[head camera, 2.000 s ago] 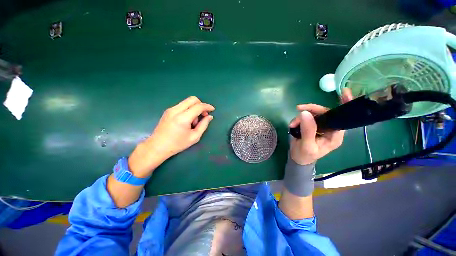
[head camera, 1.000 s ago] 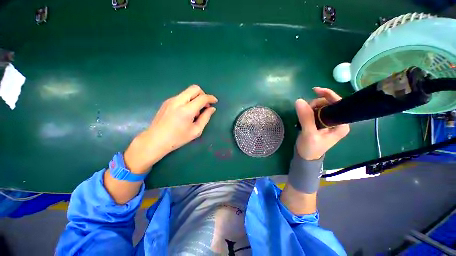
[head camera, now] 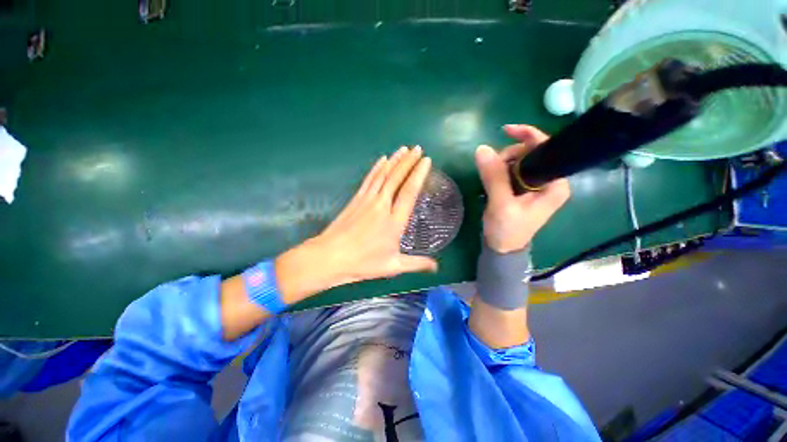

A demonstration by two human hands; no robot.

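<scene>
The round grey dotted screw tray [head camera: 438,216] lies flat on the green bench. My left hand [head camera: 375,220], with a blue wristband, is open with its fingers extended over and against the tray's left side, covering part of it. My right hand [head camera: 520,190], with a grey wristband, holds the black electric screwdriver [head camera: 595,138] to the right of the tray. The screwdriver is tilted, its cord end up and to the right. Its bit is hidden by my fingers.
The pale green desk fan [head camera: 690,95] stands at the right. Small electronic units [head camera: 153,9] lie along the far side of the green bench [head camera: 216,104]. A white paper tag [head camera: 10,164] is at the far left. The black cord and a power strip [head camera: 669,257] are by the right near edge.
My left hand has moved right and opened flat against the tray, its fingers no longer curled. My right hand still holds the screwdriver. The whole view has shifted.
</scene>
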